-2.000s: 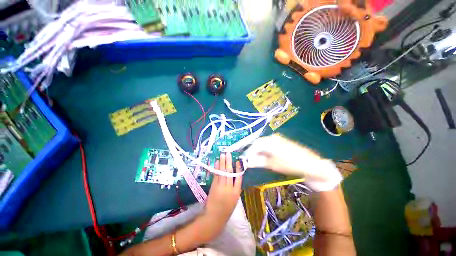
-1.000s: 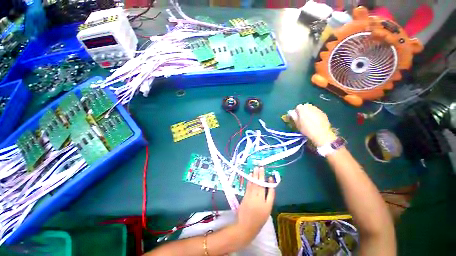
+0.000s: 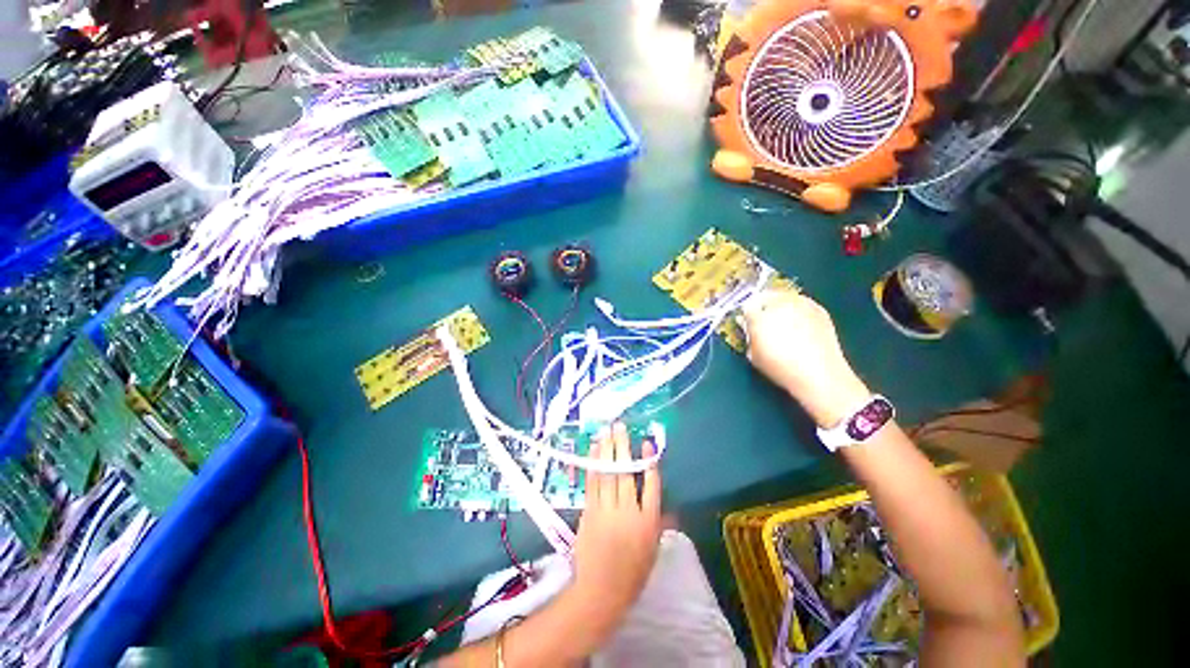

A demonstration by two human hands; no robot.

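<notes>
The green main board (image 3: 457,470) lies on the mat, with a ribbon cable (image 3: 516,483) crossing it. My left hand (image 3: 619,509) rests flat, fingers together, on its right end and the cables there. My right hand (image 3: 799,342) is at the lower right part of the yellow-tan key board (image 3: 705,270), fingertips on it near the white cable ends; its exact grip is hidden. White cables (image 3: 574,372) loop between the boards. The slim yellow board (image 3: 420,359) lies at left with one ribbon attached. Two black speakers (image 3: 510,272) sit behind on red wires.
Blue trays (image 3: 489,187) of green boards and ribbon cables stand behind and at left. A white power supply (image 3: 150,163) is at back left. An orange fan (image 3: 835,105), a small spool (image 3: 923,295) and a black device (image 3: 1011,242) are at right. A yellow basket (image 3: 753,574) is below right.
My right hand has moved from near the main board out to the key board at right. My left hand has stayed on the main board. The camera view has shifted.
</notes>
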